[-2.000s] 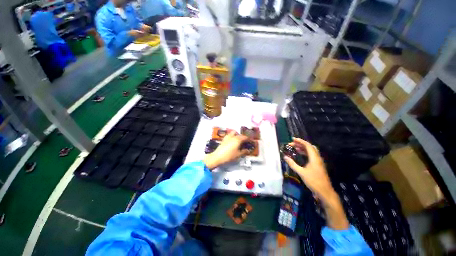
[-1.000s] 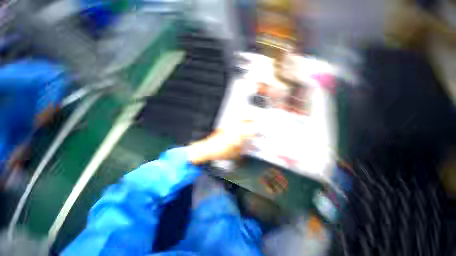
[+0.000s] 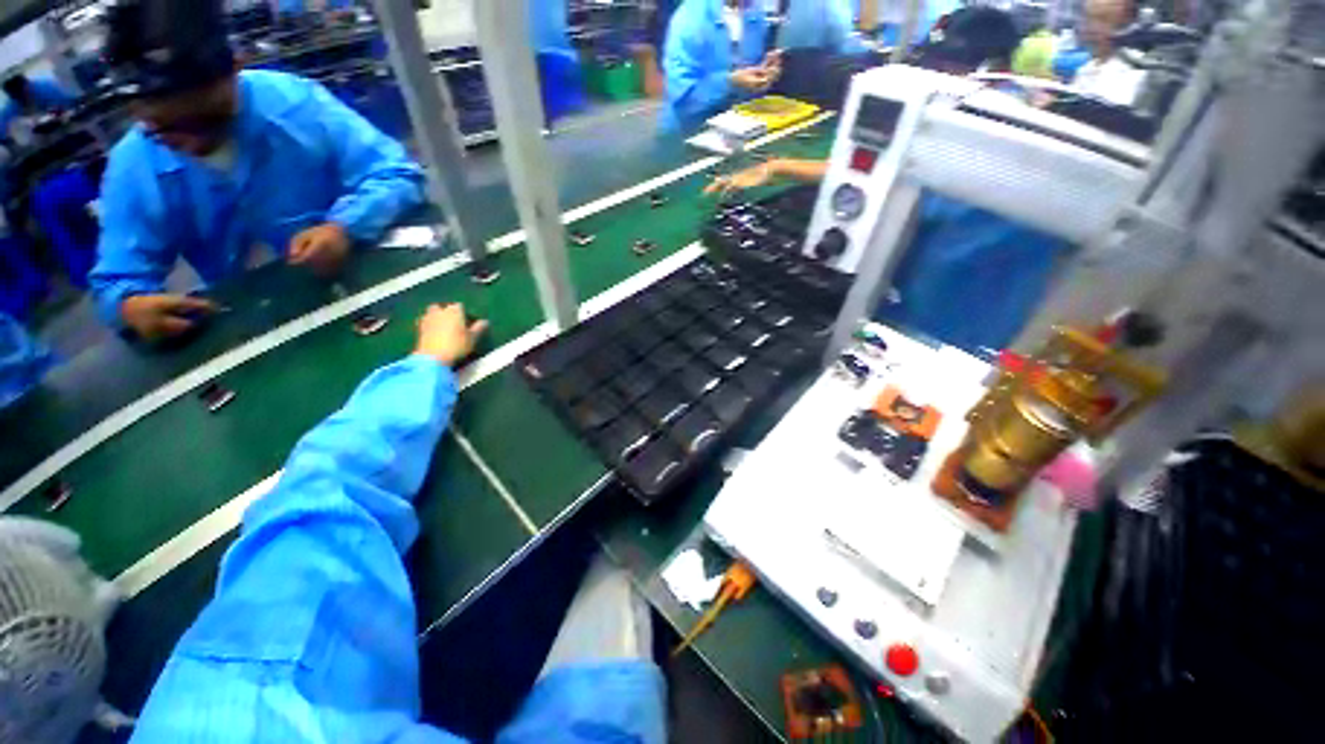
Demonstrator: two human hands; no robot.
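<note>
My left hand (image 3: 448, 334) reaches over the near white edge of the green conveyor belt (image 3: 313, 381). Its fingers are bent, with a tiny dark spot at the fingertips; whether it holds a part is unclear. My right hand is not in view. At the right, the brass press head (image 3: 1022, 425) is down over an orange-brown fixture (image 3: 971, 497) on the white machine base (image 3: 785, 502). Left of it are another orange-brown fixture (image 3: 908, 413) and a black part (image 3: 884, 442). More small parts (image 3: 865, 352) sit at the base's back left.
A black blister tray (image 3: 683, 364) lies between belt and machine. Small parts (image 3: 371, 324) are spaced along the belt. A person (image 3: 247, 189) works across it. A fan (image 3: 51, 625), orange-handled tool (image 3: 734, 586), white tissue (image 3: 690, 577) and spare fixture (image 3: 821, 702) are nearby. A grey post (image 3: 526, 175) stands beyond my hand.
The view has swung left. My left hand has moved from the machine base to the conveyor. My right hand, earlier holding a dark part, has left view. The press head now stands over a fixture.
</note>
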